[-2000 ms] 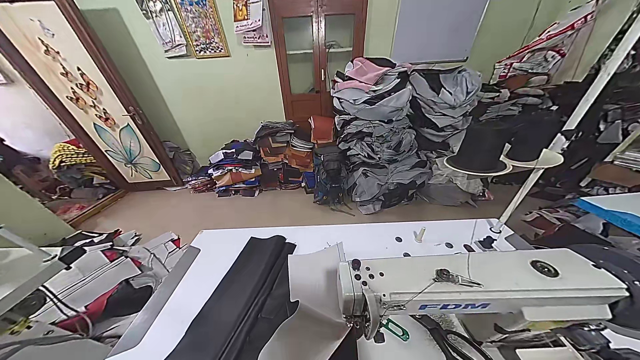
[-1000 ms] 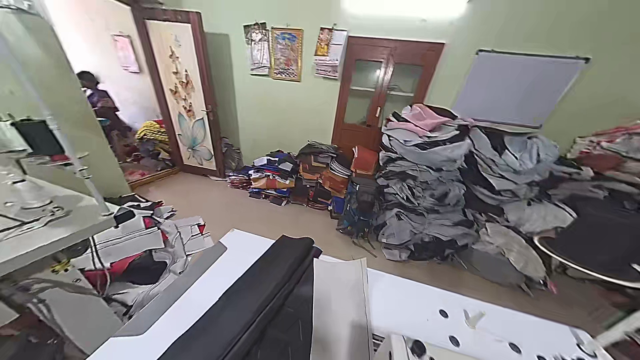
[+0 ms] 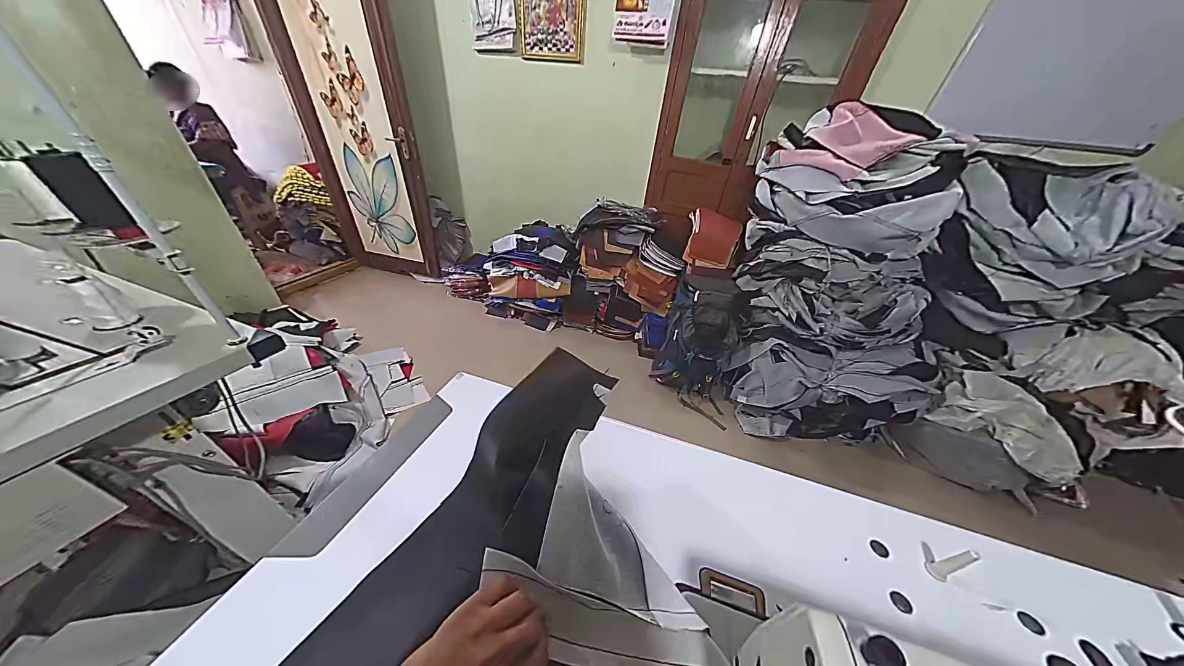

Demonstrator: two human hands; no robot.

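Observation:
My left hand is at the bottom of the view, its fingers closed on the edge of a light grey fabric-like piece with dark stitch lines. Under and beyond it, a paler part of the material is raised and curved. A long black sheet of leather-like material lies across the white sewing table, just left of the grey piece, its notched far end at the table's back edge. To the right, the white sewing machine is partly cut off by the frame. My right hand is out of view.
Left are another machine table and a heap of white, red and black pieces. Beyond the table stand stacked cut pieces, a backpack and tall grey-black fabric piles. A person is beyond the doorway, far left.
My left hand has come into view, holding the grey piece, which is now lifted and folded. The black material's far end has shifted and bent. The view has swung about.

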